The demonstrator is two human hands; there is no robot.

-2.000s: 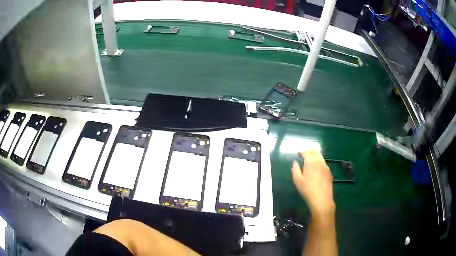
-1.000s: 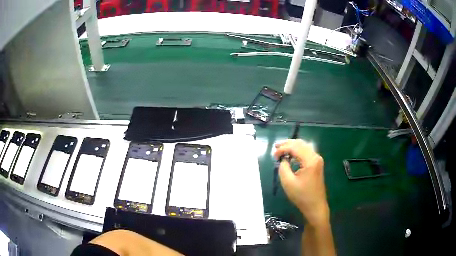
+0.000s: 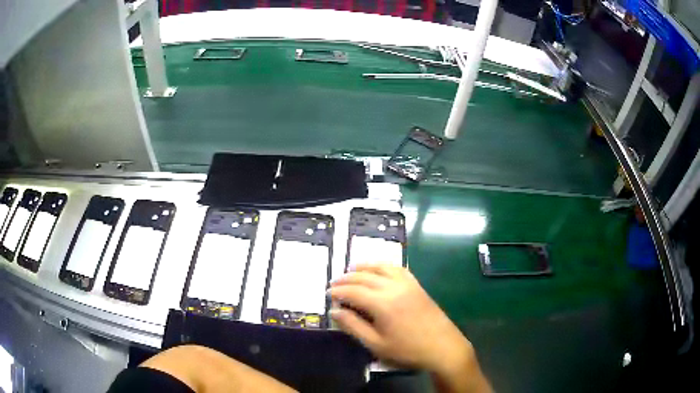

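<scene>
A black phone middle frame [image 3: 377,223] lies at the right end of the row on the white infeed belt [image 3: 169,307]. My right hand [image 3: 395,315] covers its lower part, with the fingers around its lower left side; the fingertip contact is partly hidden. Several like frames, such as the neighbouring frame [image 3: 321,224], lie side by side to the left. Another frame [image 3: 513,274] lies lengthwise on the green conveyor [image 3: 453,307] at the right. My left forearm crosses the bottom edge; my left hand is not in view.
Black flat pieces lie at the belt's far edge [image 3: 284,180] and near edge [image 3: 269,349]. A tilted frame [image 3: 424,134] lies beyond the belt end, near a white post [image 3: 471,73]. Machine housing [image 3: 73,92] stands at left. A metal rail [image 3: 633,173] curves along the right.
My right hand has moved left from over the green conveyor, bringing a frame onto the belt's right end. The frame remaining on the green conveyor appears further left in view.
</scene>
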